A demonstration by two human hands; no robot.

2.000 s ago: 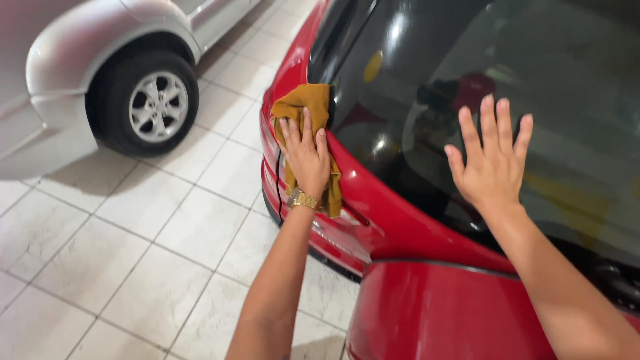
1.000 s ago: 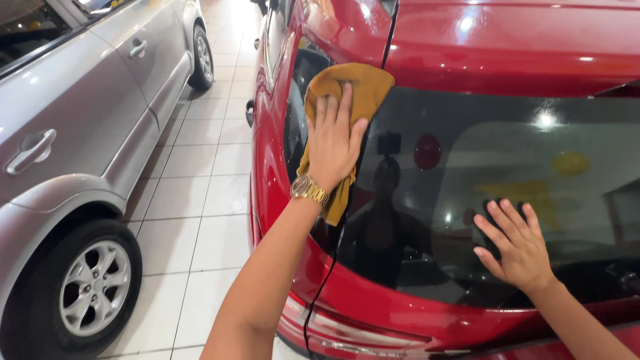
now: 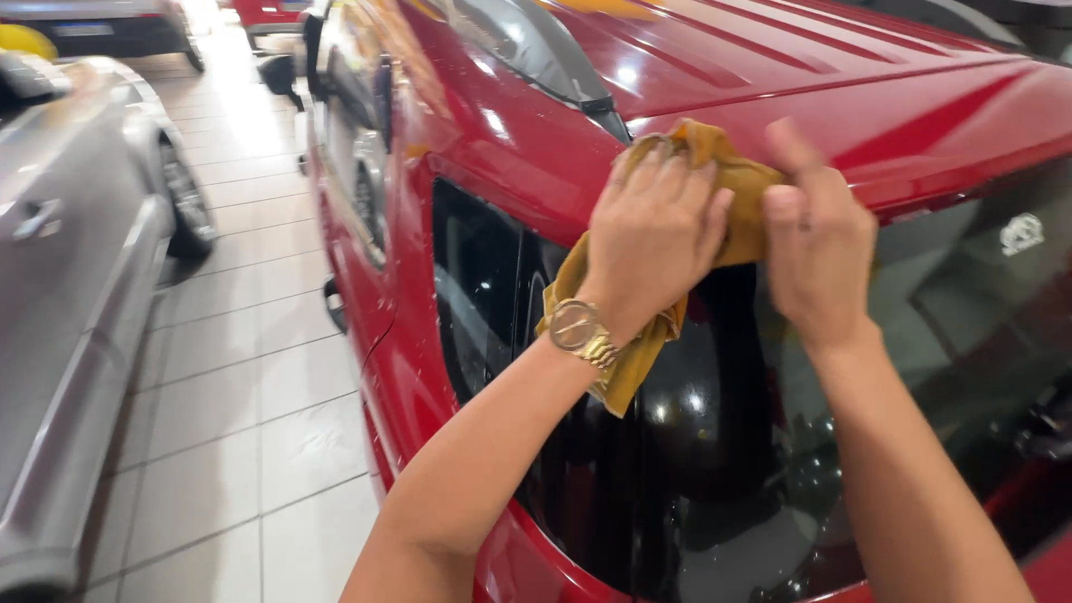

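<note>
My left hand (image 3: 657,230), with a gold wristwatch (image 3: 578,328) on its wrist, presses a mustard-yellow cloth (image 3: 624,368) against the upper rear corner of a red car (image 3: 519,159). The cloth lies bunched under the palm and hangs down over the dark glass. Close to its right edge is my right hand (image 3: 816,243), slightly blurred, its thumb and fingers bent; whether it grips the cloth cannot be told. Below both hands spreads the rear window (image 3: 946,335). Water drops or specks dot the red paint. A roof rail (image 3: 544,50) ends just above the cloth.
A silver car (image 3: 75,218) stands at the left, with a strip of white tiled floor (image 3: 251,377) between the two cars. The red car's side mirror (image 3: 279,75) and door handle (image 3: 333,303) jut out toward that strip. More cars stand at the far end.
The cloth under my left hand has gone from the tail-light area up to the roof corner. My right hand has left the rear window and come beside the cloth. The view has shifted upward.
</note>
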